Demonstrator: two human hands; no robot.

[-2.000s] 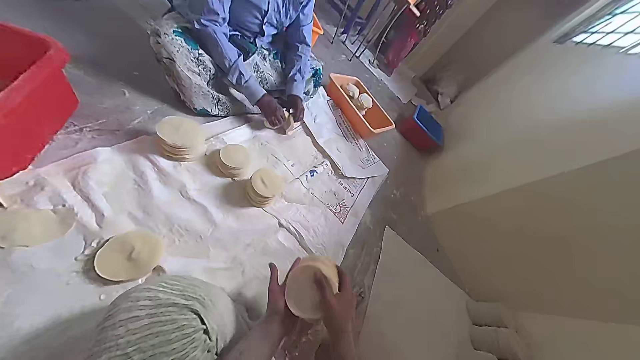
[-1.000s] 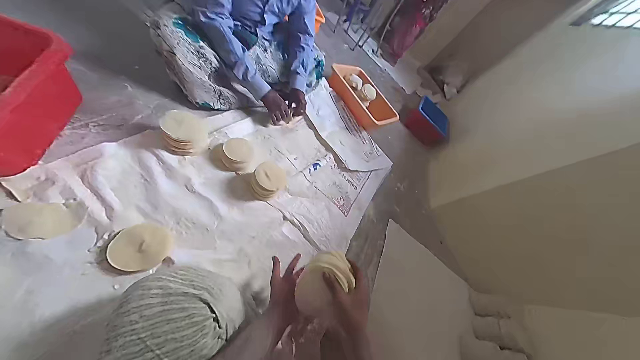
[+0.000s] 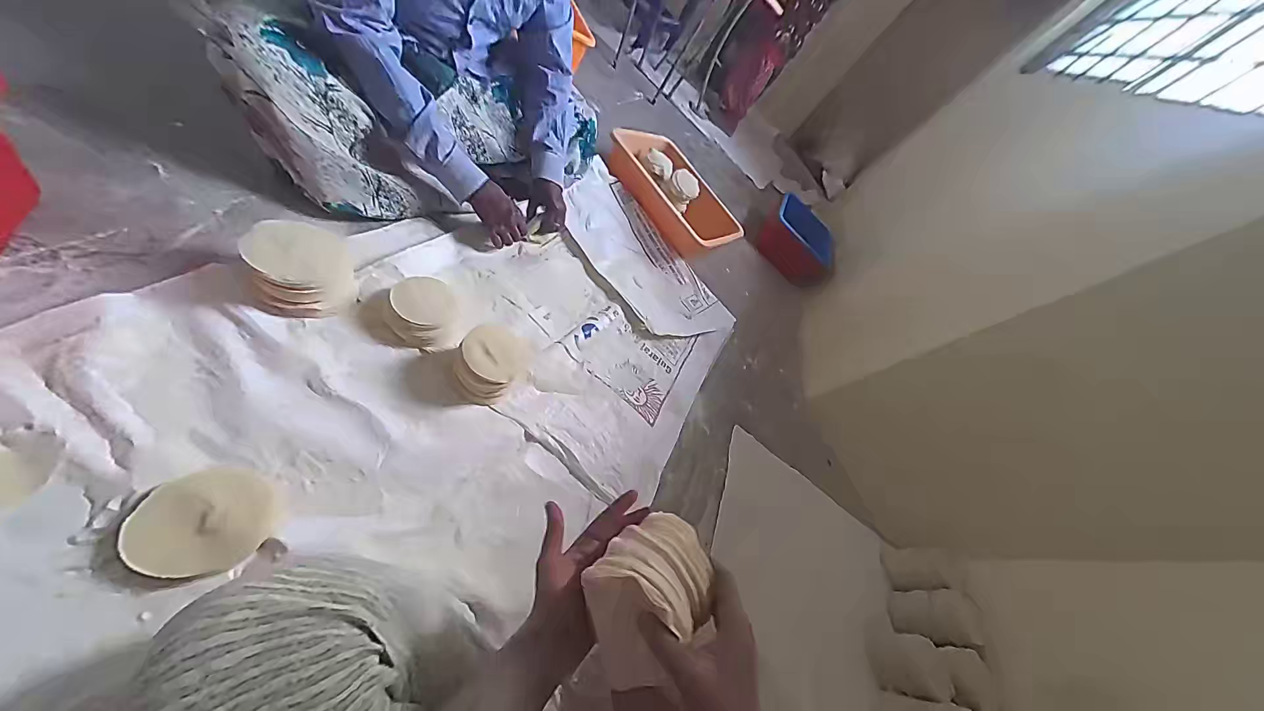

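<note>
A stack of thin, flat dough rounds [image 3: 657, 583] is held low in the middle of the head view, tilted so that its layered edges show. My right hand [image 3: 696, 642] grips it from the right and below. My left hand [image 3: 573, 583] lies along its left side, with fingers spread and palm against it. On the floury white sheet [image 3: 326, 415] stand a large stack of rounds [image 3: 296, 262] and two smaller stacks, one [image 3: 423, 308] beside the other [image 3: 492, 357]. A wide dough round [image 3: 202, 523] lies nearer, at the left.
Across the sheet a seated person [image 3: 444, 109] has both hands low on the sheet's far edge. An orange tray [image 3: 706, 222] holds several pale lumps, beside a blue and red bin [image 3: 798, 237]. Striped fabric [image 3: 286, 642] covers my knee at lower left. A wall rises at right.
The stack in my hands has turned from showing mostly its round face to showing its fanned, layered edges. My left hand has moved from spread apart to against its side.
</note>
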